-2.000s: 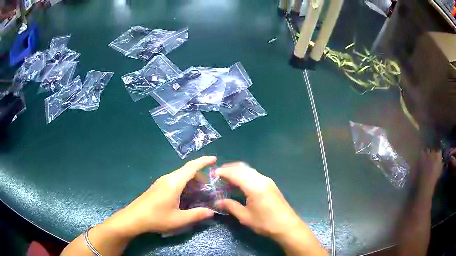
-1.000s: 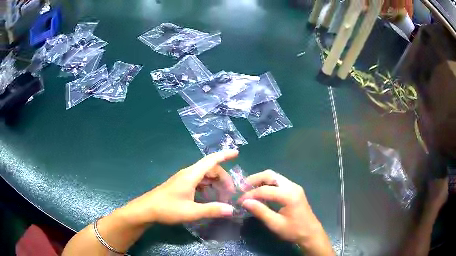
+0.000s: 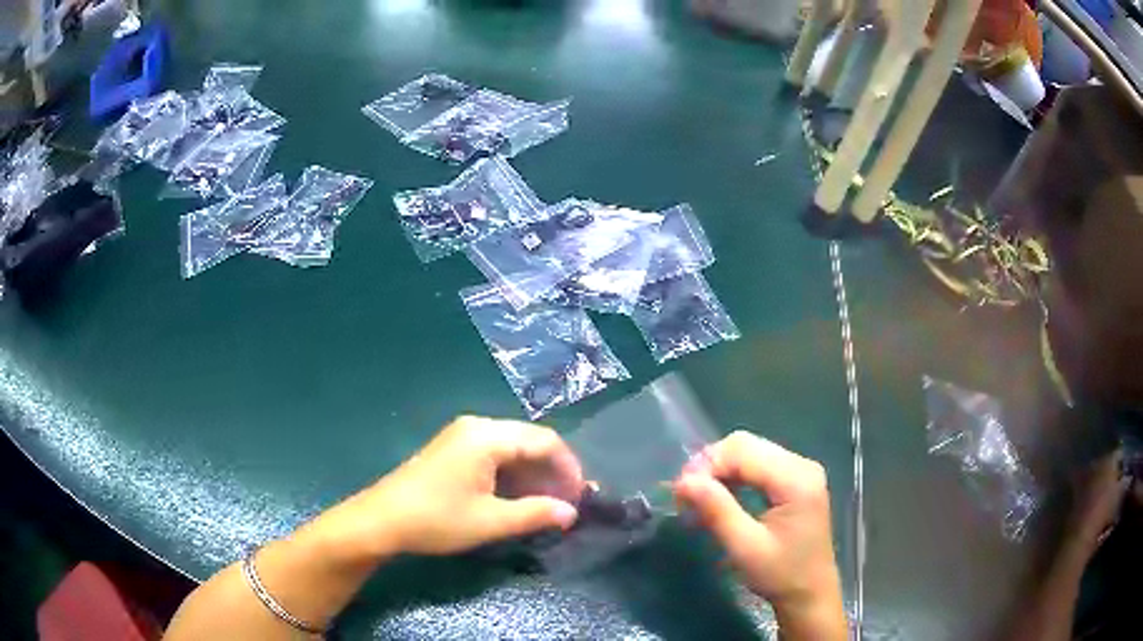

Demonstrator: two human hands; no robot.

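Observation:
My left hand [image 3: 489,495] and my right hand [image 3: 765,513] hold a clear zip bag [image 3: 639,432] between them, near the table's front edge. A dark coiled cable [image 3: 614,507] shows at the bag's lower part, beside my left fingertips; whether it is fully inside I cannot tell. My right thumb and fingers pinch the bag's right side near its seal strip. A silver bracelet is on my left wrist. Filled clear bags [image 3: 564,251] lie in an overlapping pile beyond my hands.
More filled bags [image 3: 226,132] lie at left, by a black item [image 3: 63,232] and a blue tray [image 3: 129,69]. Pale posts [image 3: 884,113] stand near the seam, beside yellow-green scraps [image 3: 978,251]. A clear bag [image 3: 984,451] lies right, near another person's arm [image 3: 1078,538].
The bag was bunched between my hands and now shows spread out, with the dark coil visible. My right hand has moved right, away from my left. The view has shifted.

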